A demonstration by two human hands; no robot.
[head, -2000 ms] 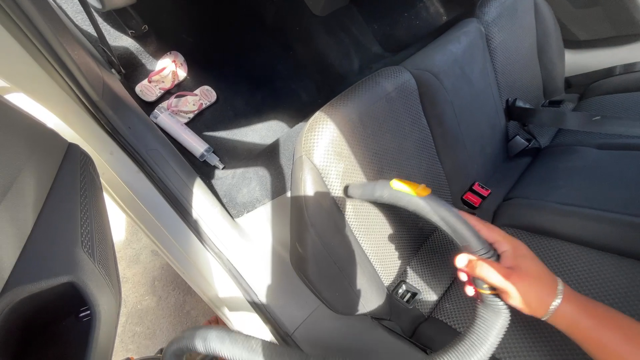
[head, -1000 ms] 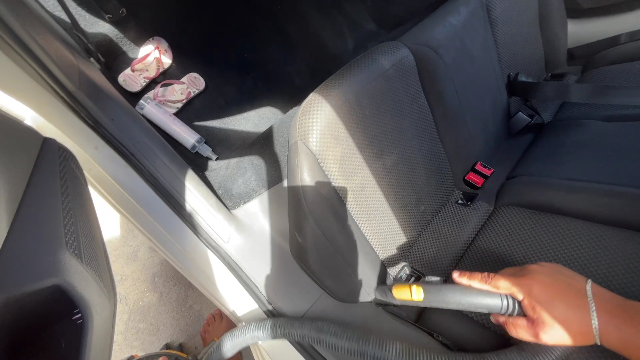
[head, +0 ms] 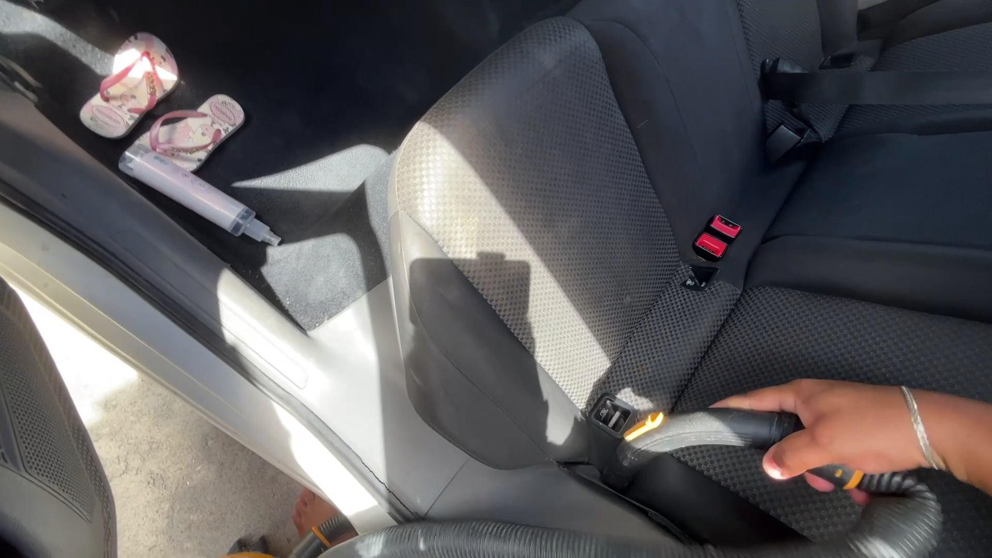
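My right hand [head: 845, 434], with a silver bracelet at the wrist, is closed around the black handle of a vacuum hose wand [head: 713, 428]. The wand's tip reaches down beside an anchor slot [head: 611, 414], at the outer corner where the rear seat's backrest [head: 535, 201] meets the cushion. What the tip touches is hidden. From the handle, a ribbed grey hose [head: 504, 539] loops along the bottom edge of the view. My left hand is out of the frame.
Pink patterned flip-flops [head: 182, 136] and a clear spray bottle [head: 190, 190] lie on the dark carpet behind the door sill [head: 263, 341]. Red seat belt buckles [head: 717, 236] stand at the seat crease. An open door panel [head: 54, 418] and a bare foot [head: 310, 511] are at lower left.
The wand was raised in front of the backrest, then came down to the seat's outer corner. Its tip now points lower, into the gap there. My right hand stays closed on it.
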